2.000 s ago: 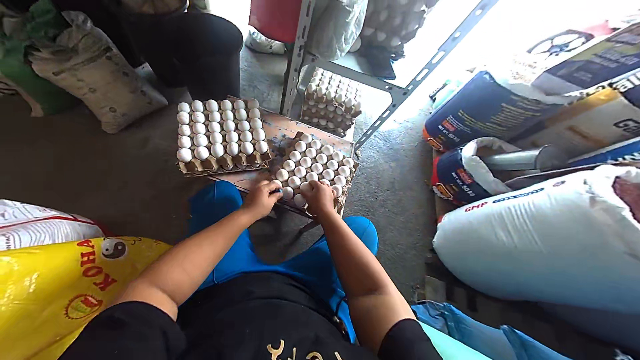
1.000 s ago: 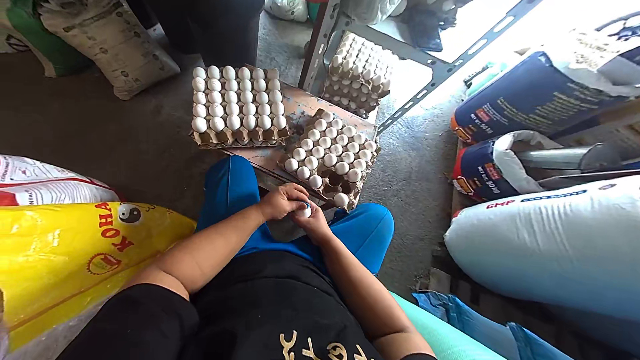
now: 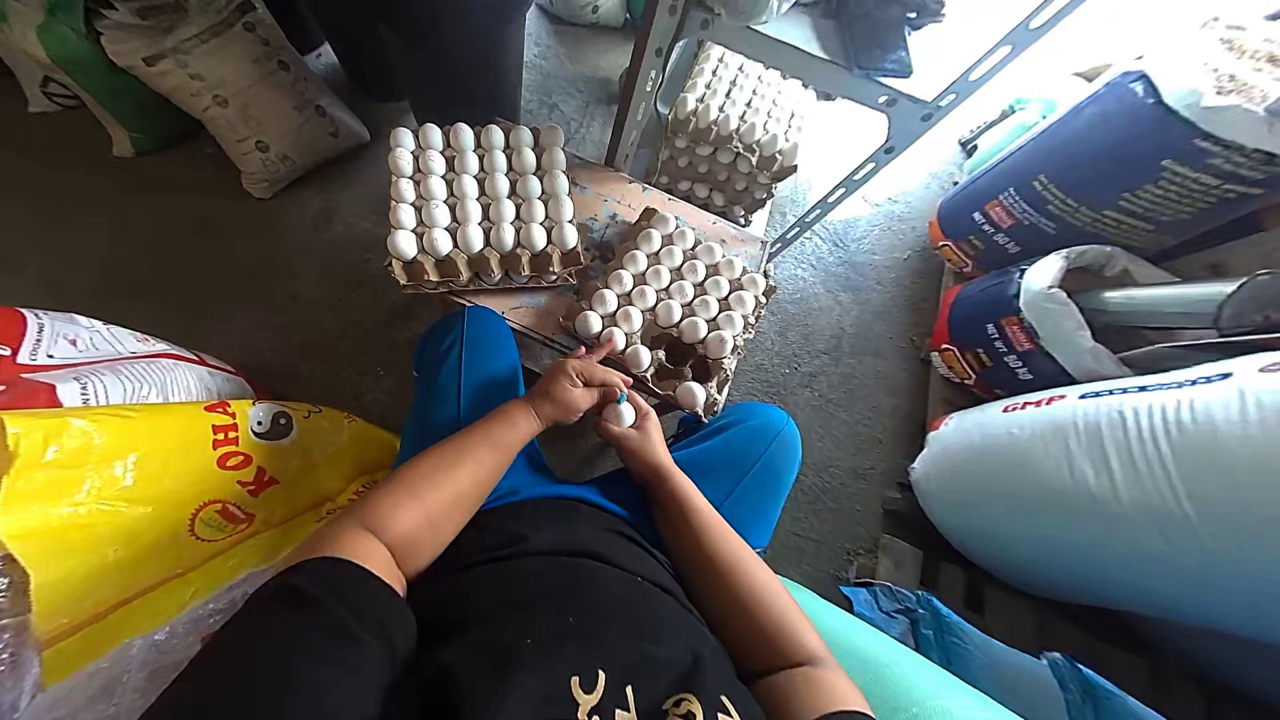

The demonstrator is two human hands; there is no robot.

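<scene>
My right hand point(image 3: 640, 438) holds a white egg point(image 3: 619, 415) between its fingers, above my lap. My left hand point(image 3: 578, 388) meets it from the left, index finger extended towards the near edge of a cardboard egg tray point(image 3: 712, 376). A small blue thing point(image 3: 622, 398) shows at the top of the held egg, by the left fingertips; which hand grips it is unclear. White eggs point(image 3: 680, 291) fill most of that tray, with a few bare cups near its front. Another stacked tray of white eggs point(image 3: 470, 238) stands to the left, its front row of cups bare.
Both trays rest on a worn low table point(image 3: 610, 200). Behind it, more stacked egg trays point(image 3: 735, 120) stand by a slotted metal shelf frame point(image 3: 850, 85). A yellow sack point(image 3: 130, 500) lies at left; a large white sack point(image 3: 1110, 490) and blue sacks point(image 3: 1060, 180) line the right.
Two seconds ago both hands were at the right-hand tray; they are now nearer my body, with an egg held. Since one second ago my left index finger has extended towards the tray.
</scene>
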